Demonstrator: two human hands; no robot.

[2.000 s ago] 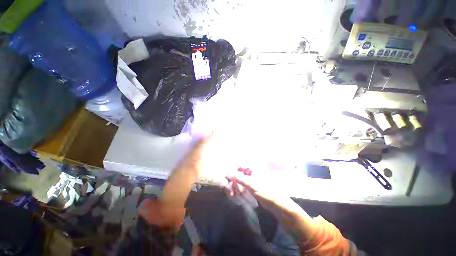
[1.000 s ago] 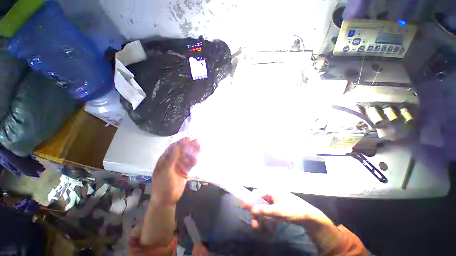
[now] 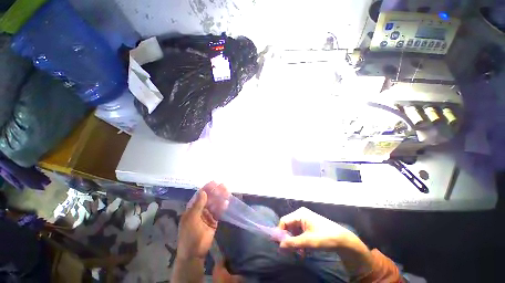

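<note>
A thin, see-through lilac fabric strip (image 3: pixel 246 218) is stretched between my two hands over my lap, in front of the table's near edge. My left hand (image 3: pixel 204 221) holds its left end, with the fabric bunched over the fingers. My right hand (image 3: pixel 313 232) pinches its right end between thumb and fingertips. The sewing machine (image 3: pixel 382 141) is on the table to the right, largely washed out by glare.
A black plastic bag (image 3: pixel 180 94) with a lit phone (image 3: pixel 220 67) and a white scrap (image 3: pixel 145 91) lies at the table's back left. A control panel (image 3: pixel 414 37) is behind the machine. A black slotted tool (image 3: pixel 410 177) lies right. Scraps (image 3: pixel 133 221) litter the floor.
Both hands have come off the bright table area to over my lap. The lilac strip is now spread taut between them. The view has shifted slightly.
</note>
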